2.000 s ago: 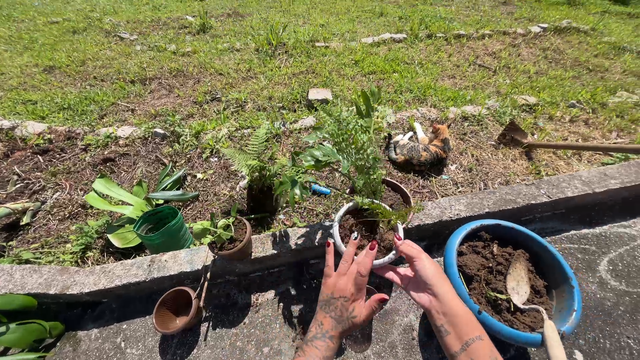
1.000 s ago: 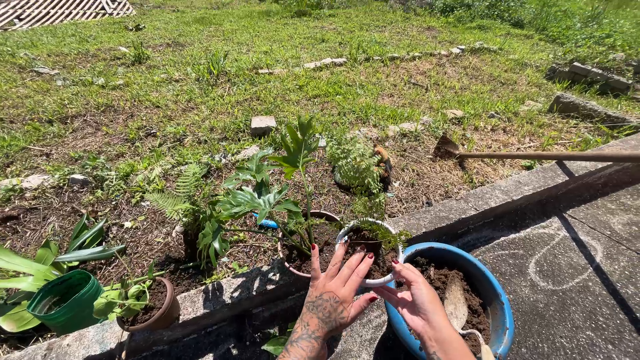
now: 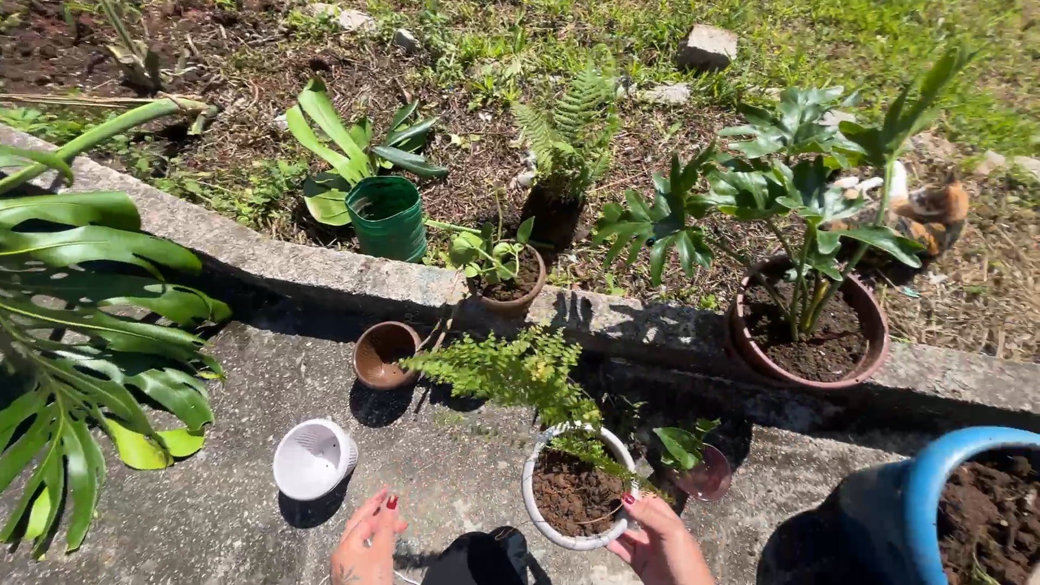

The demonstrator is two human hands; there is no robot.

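Observation:
My right hand grips the right rim of a white round pot, thumb over the edge. Dark soil fills this pot, and a light green fern leans out of it toward the upper left. My left hand is left of the pot, not touching it, fingers apart and holding nothing. An empty white plastic pot lies tilted on the concrete, above and left of my left hand. Just right of the fern's pot is a small reddish pot with a leafy seedling.
A low concrete curb crosses the view, bearing a brown pot with a lobed-leaf plant. The blue tub of soil is at lower right. Beyond the curb are a green container and a calico cat. Large monstera leaves fill the left.
The view has swung left and down. My left hand has let go of the white pot, which both hands touched before. The fern's pot now stands away from the blue tub.

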